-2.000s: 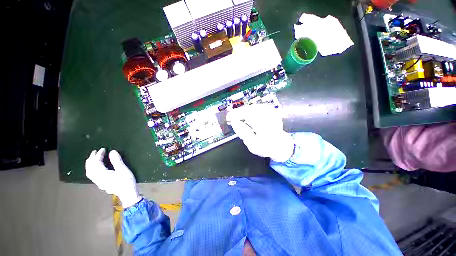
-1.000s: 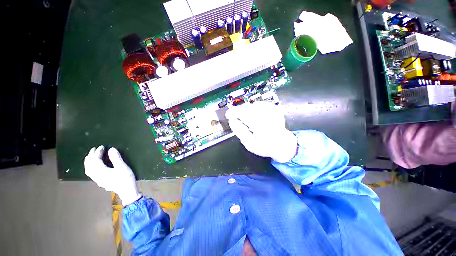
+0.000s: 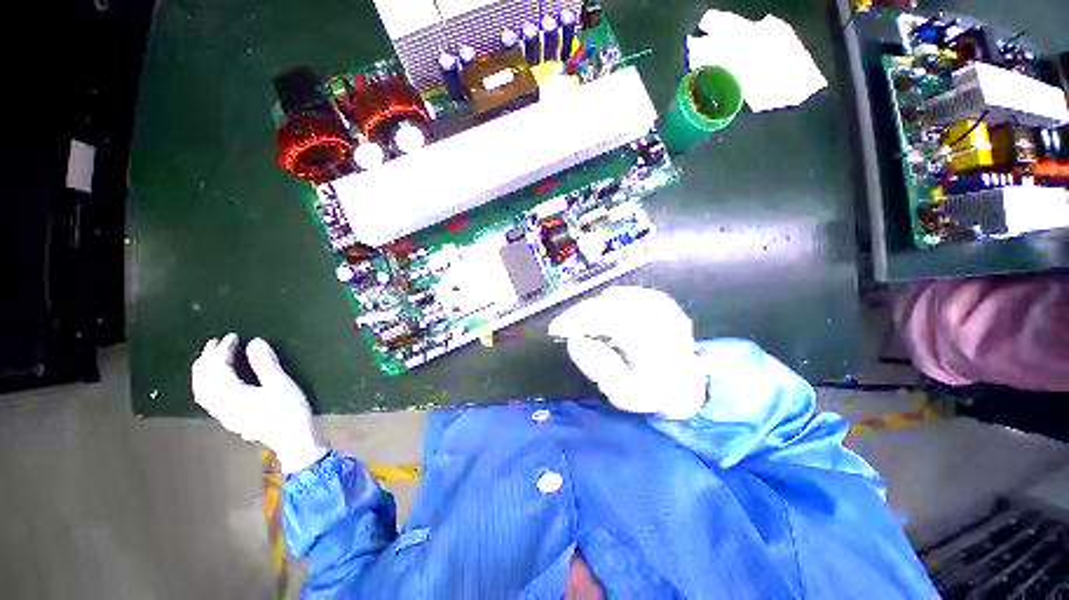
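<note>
The green power supply board [image 3: 404, 358] lies tilted on the dark green bench, with a long silvery heat sink [image 3: 504, 158] across it and two orange-red chokes [image 3: 314, 147] at its upper left. My gloved right hand [image 3: 633, 346] is just below the board's near edge, fingers pinched on a thin brush or stick [image 3: 516, 338]. Its small yellowish tip is at the board's white near edge; whether it touches is unclear. My gloved left hand [image 3: 252, 393] is empty at the bench's near left edge, thumb and fingers apart. The green cup [image 3: 703, 106] stands right of the board.
A white wipe or paper [image 3: 760, 61] lies beside the cup. At the right, another board [image 3: 979, 141] lies on a neighbouring station, with a coworker's pink sleeve [image 3: 985, 332] below it. Black equipment stands at the far left.
My right hand has moved down and slightly right, off the board's near part, uncovering the parts there. My left hand has hardly moved. The whole view has shifted slightly.
</note>
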